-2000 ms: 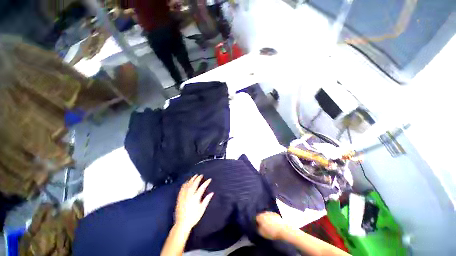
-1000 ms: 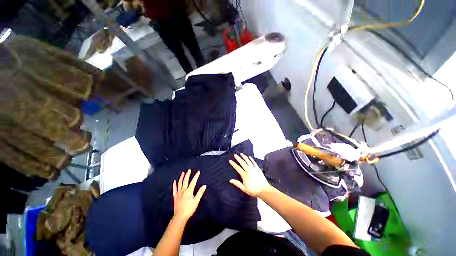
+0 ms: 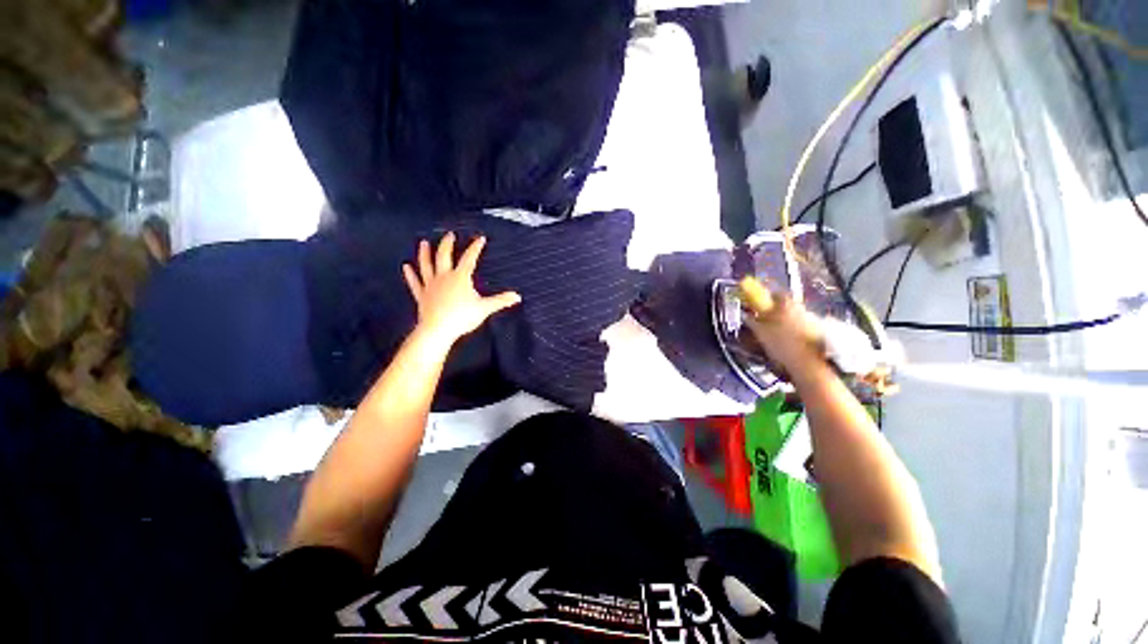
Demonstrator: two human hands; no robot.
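A dark pinstriped garment [image 3: 567, 296] lies over the rounded navy pressing arm [image 3: 220, 330], whose plain end sticks out to the left. My left hand [image 3: 451, 296] rests on the garment with its fingers spread and holds nothing. My right hand [image 3: 787, 337] is closed around the yellow-orange handle of the steam iron [image 3: 730, 330]. The iron stands at the purple-grey iron rest [image 3: 686, 308], right of the garment. My hand hides part of the handle.
More dark cloth [image 3: 453, 101] lies beyond the arm on the white table [image 3: 233, 164]. Brown garments [image 3: 88, 296] are heaped at the left. A pale hose [image 3: 995, 377], black cables and a white box [image 3: 938, 138] are at the right. Red and green bags [image 3: 787, 472] are below the table.
My right hand has left the garment, moved right and taken hold of the iron's handle. My left hand stays on the cloth. The view has tipped downward.
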